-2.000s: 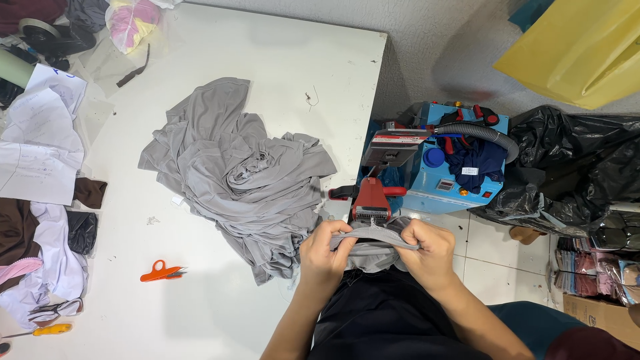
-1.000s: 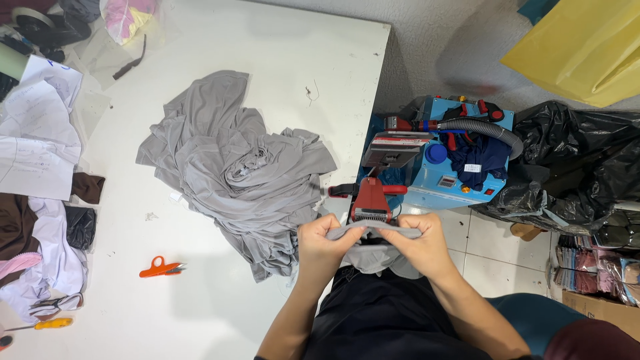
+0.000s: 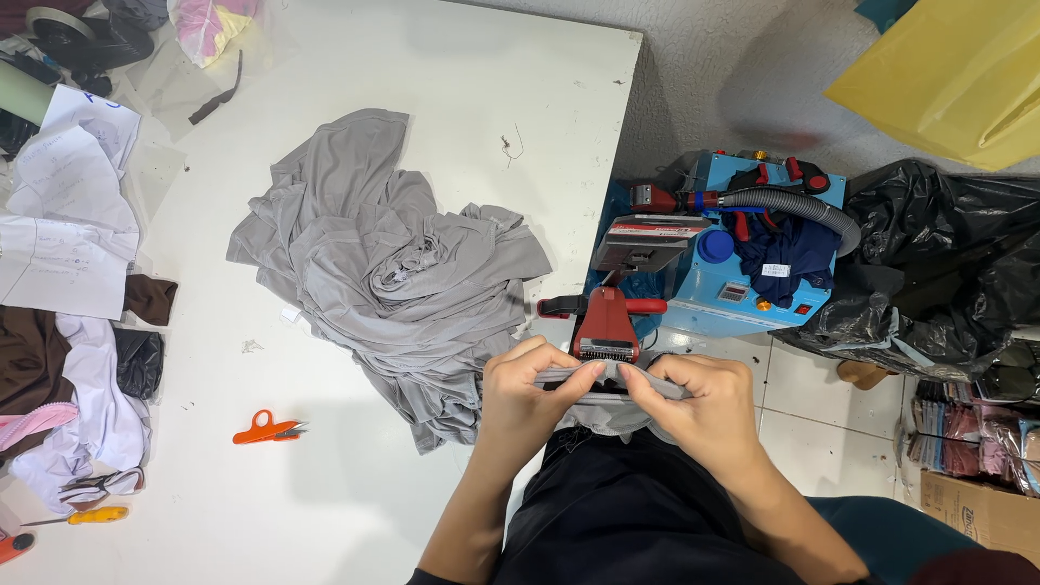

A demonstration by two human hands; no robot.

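Note:
Between my left hand (image 3: 532, 390) and my right hand (image 3: 695, 390) a grey fabric garment (image 3: 605, 414) is pinched by its folded edge. Both thumbs meet near the middle of that edge, right at the toothed head of a red trimming device (image 3: 608, 325). The rest of the garment hangs down over my lap, partly hidden. To the left of my hands, a rumpled pile of grey garments (image 3: 366, 260) lies on the white table (image 3: 390, 496). Orange thread snips (image 3: 268, 428) rest on the table further left.
A blue machine box (image 3: 715, 284) with a grey corrugated hose (image 3: 800, 203) stands beyond the table's right edge, near black plastic bags (image 3: 926, 268). Papers (image 3: 69, 211), folded cloths (image 3: 101, 390) and a yellow-handled screwdriver (image 3: 97, 515) lie along the left. Packed goods (image 3: 946, 439) stand at the lower right.
My hands have come closer together along the garment's edge, the thumbs now nearly touching at the trimming head. The pile and the snips have stayed in place.

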